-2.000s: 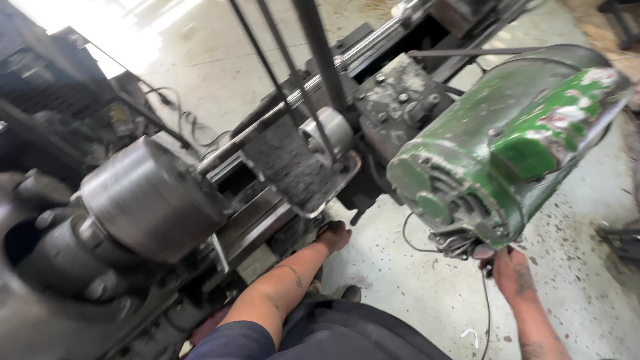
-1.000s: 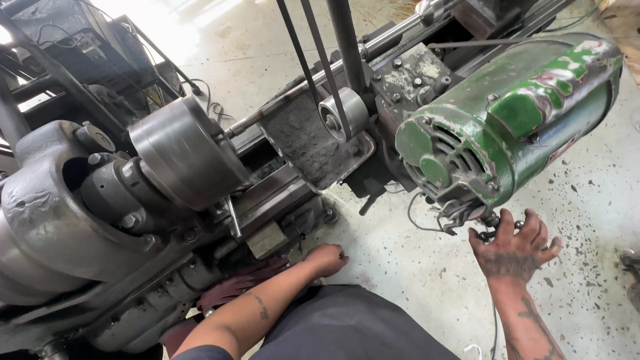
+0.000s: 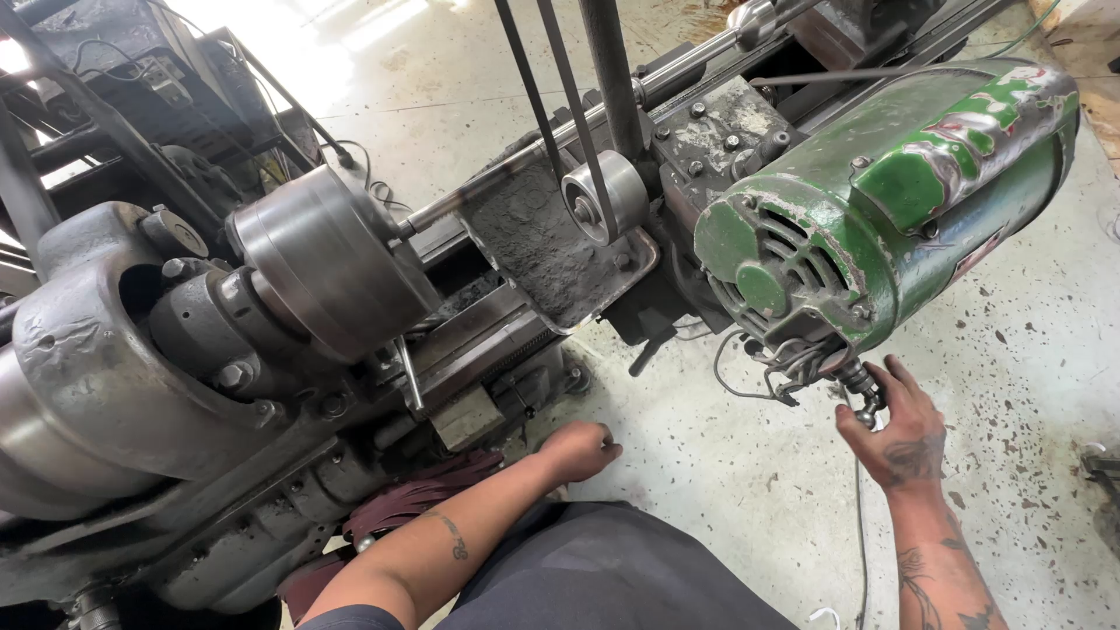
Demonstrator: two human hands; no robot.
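At the lower right, my right hand [image 3: 901, 429] has its thumb and fingers around a small metal crank handle [image 3: 868, 408] just below a green electric motor [image 3: 814, 219]. My left hand [image 3: 582, 451] is loosely curled over the floor near the lathe bed; whether anything is inside it cannot be told. Left of the motor, a flat belt [image 3: 573, 114] runs over a metal pulley [image 3: 608, 197] above a tray of dark grit [image 3: 542, 236]. A long metal shaft [image 3: 507, 166] extends from the lathe chuck [image 3: 328, 262] toward the upper right.
The lathe headstock [image 3: 79, 367] fills the left side. A dark upright post [image 3: 612, 79] stands behind the pulley. Dark red cloth [image 3: 420, 494] hangs beside my left forearm. Loose wires [image 3: 787, 363] hang under the motor, and a cable [image 3: 862, 525] runs down to the speckled floor [image 3: 717, 490].
My right hand, spread open beside the crank handle a second ago, now closes around it. My left hand was farther up near the lathe two seconds ago and has drawn back toward my body.
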